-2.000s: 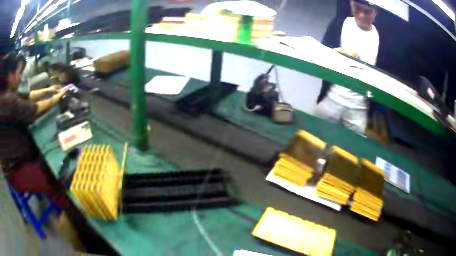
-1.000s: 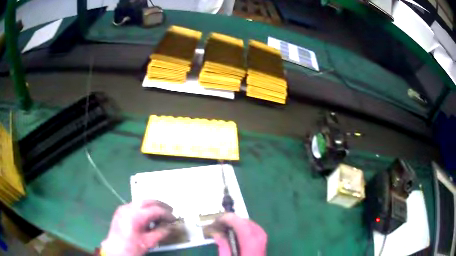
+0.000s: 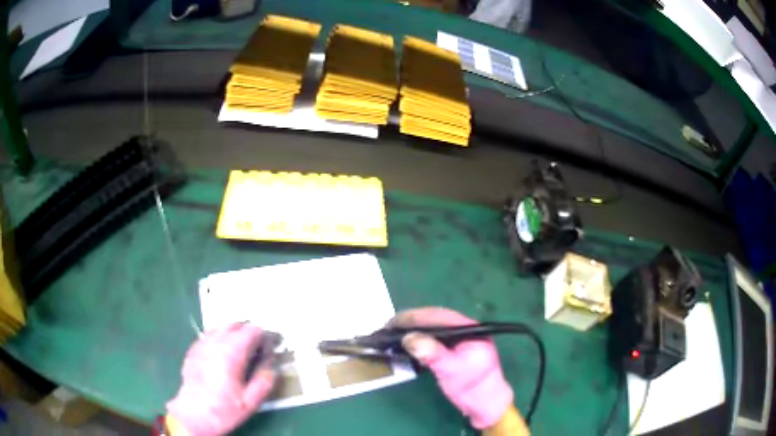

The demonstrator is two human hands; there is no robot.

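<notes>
My left hand (image 3: 219,381), in a pink glove, is closed on a small dark piece at the lower left of the white plate; thin solder wire (image 3: 170,243) runs up from it. My right hand (image 3: 464,366), also pink-gloved, holds the black soldering iron (image 3: 383,342) almost level, tip pointing left over the plate. The white cover plate (image 3: 298,302) lies on the mat with grey-brown windows low down. A yellow panel (image 3: 302,207) lies flat behind it. What lies under the plate is hidden.
Three yellow panel stacks (image 3: 357,72) stand at the back on a white sheet. A black slotted rack (image 3: 85,209) is left. The small fan (image 3: 542,219), cream box (image 3: 579,291) and soldering station (image 3: 651,315) with red light stand right. A framed panel (image 3: 755,349) is far right.
The view has swung down and right from the line to the bench. Since one second ago, the iron has turned from upright to nearly level, and my right hand has moved right.
</notes>
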